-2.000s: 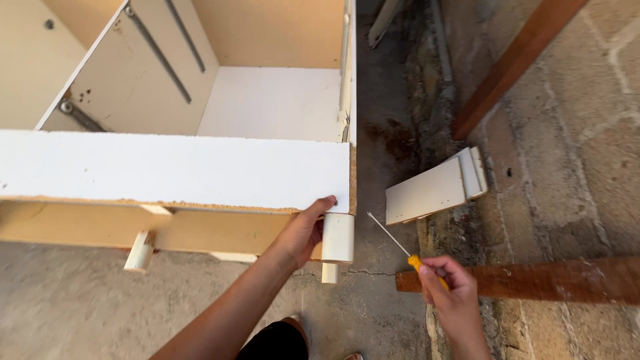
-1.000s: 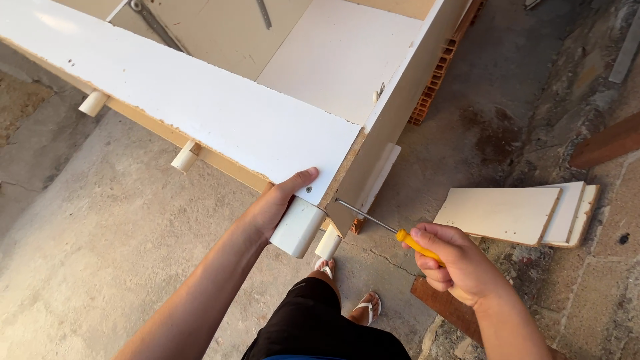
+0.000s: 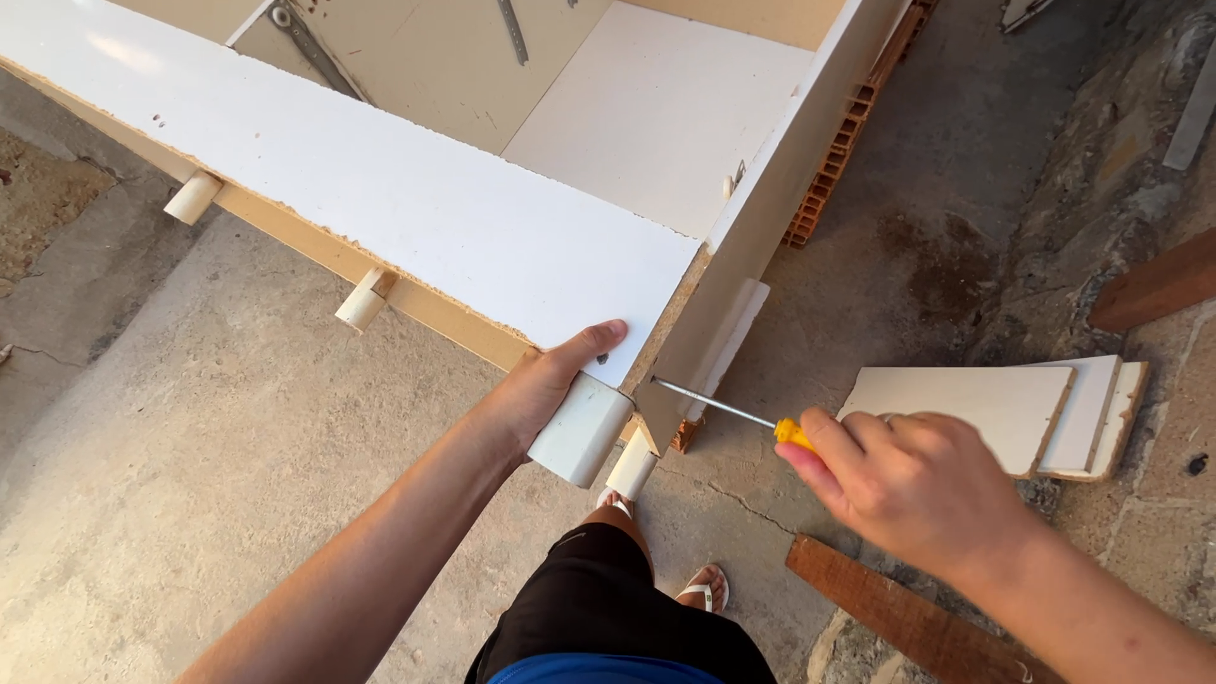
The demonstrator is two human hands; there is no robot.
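A particleboard cabinet (image 3: pixel 456 218) with white facing lies with its end towards me. My left hand (image 3: pixel 551 380) grips its near corner, the thumb on the white panel beside a small dark hole, next to a white plastic foot (image 3: pixel 581 432). My right hand (image 3: pixel 902 475) is closed around the yellow handle of a screwdriver (image 3: pixel 722 407). The metal tip meets the outer side panel near the same corner; whether a screw sits there cannot be told. More feet, such as one on the left (image 3: pixel 361 299), stick out along the cabinet's base.
White boards (image 3: pixel 959 408) are stacked on the floor at the right. A wooden beam (image 3: pixel 902 608) lies at the lower right, another (image 3: pixel 1159 285) by the stone wall. Hollow bricks (image 3: pixel 826 176) stand under the cabinet's right side. My sandalled feet (image 3: pixel 705 589) are just below the corner.
The screwdriver's tip, clear of the cabinet two seconds ago, is now against its side panel. My left hand stays on the corner. The view has turned.
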